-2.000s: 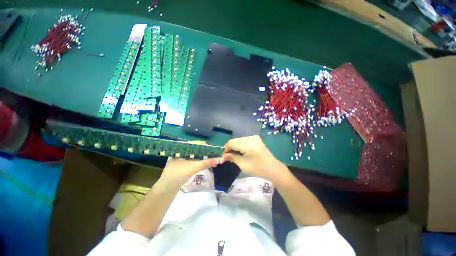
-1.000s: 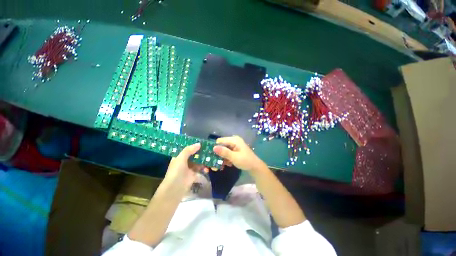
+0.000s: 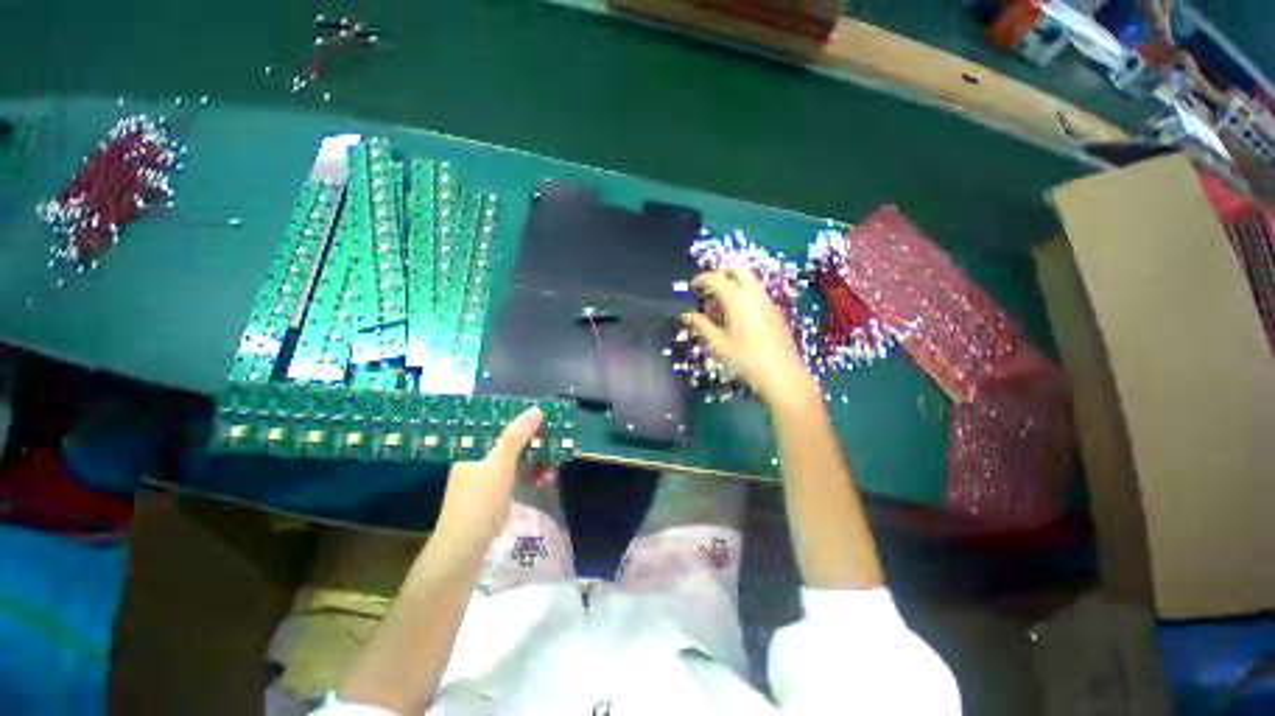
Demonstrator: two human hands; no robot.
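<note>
My left hand (image 3: 485, 478) holds the right end of a long green PCB panel strip (image 3: 371, 427), thumb on top, at the bench's front edge. My right hand (image 3: 744, 329) reaches over the loose cable pile (image 3: 786, 287), fingers spread and partly covering it. Whether its fingertips touch a cable cannot be told. A small board with a red cable (image 3: 599, 319) lies on the black sheet (image 3: 559, 350). Stacked green PCB strips (image 3: 371, 252) lie fanned to the left of the sheet.
A smaller cable pile (image 3: 109, 186) lies far left, with a few boards with cables (image 3: 333, 42) at the back. Right are another cable bunch (image 3: 846, 315), red bubble wrap (image 3: 930, 301) and an open carton (image 3: 1168, 378). A wooden-edged shelf (image 3: 895, 53) runs along the back.
My right hand has left the strip and moved right to the cable pile. A small board with a red cable now lies on the black sheet. The view has shifted.
</note>
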